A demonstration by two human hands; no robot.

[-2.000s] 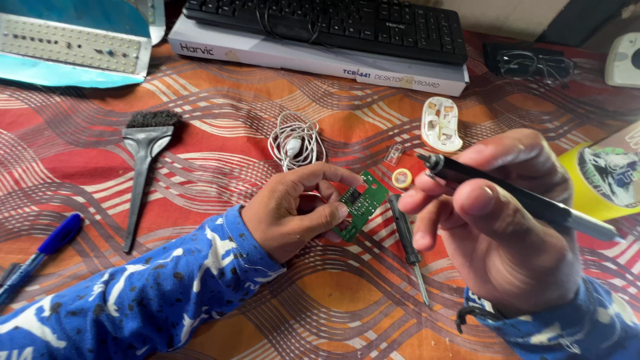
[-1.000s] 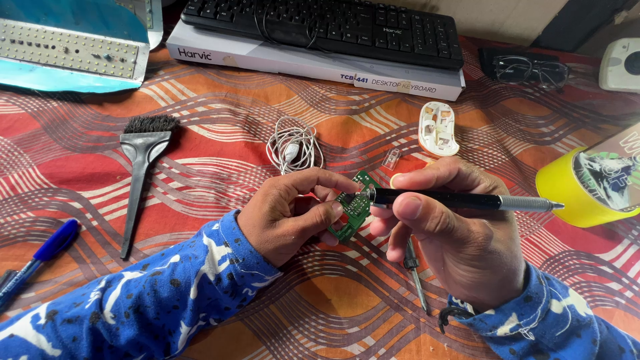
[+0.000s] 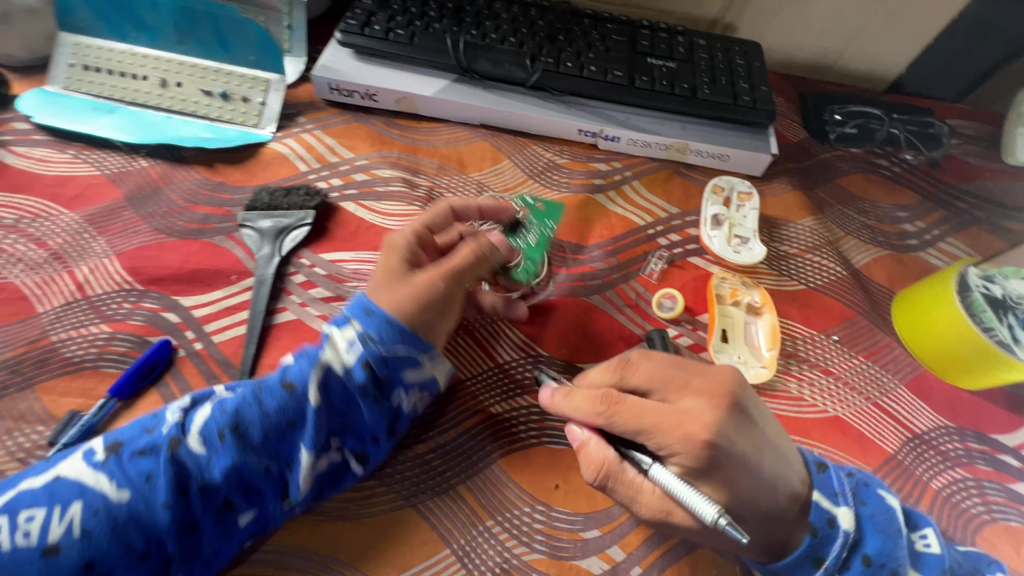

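Between the thumb and fingers of my left hand [image 3: 448,268] is a small green circuit board [image 3: 536,236], tilted, with a white cable behind it. My right hand [image 3: 672,440] grips a black and silver pen-shaped tool [image 3: 684,492], one end toward the upper left, the silver end toward the lower right. Just beyond that hand lie a dark-handled screwdriver [image 3: 660,341], mostly hidden, and two halves of a mouse shell, one white [image 3: 732,220] and one orange-edged [image 3: 744,328]. A scroll wheel [image 3: 668,303] and a small clear plastic piece [image 3: 655,265] lie left of them.
A black brush [image 3: 270,248] and a blue pen [image 3: 140,372] lie at the left. Behind are a black keyboard [image 3: 560,52] on its box [image 3: 480,120], eyeglasses [image 3: 888,132] and an LED panel [image 3: 164,84]. A yellow container [image 3: 940,324] stands at the right on the patterned cloth.
My right hand has moved away from the circuit board, toward me, with the pen-shaped tool still in it. My left hand has moved the board up over the white cable. The orange-edged shell half has come into sight.
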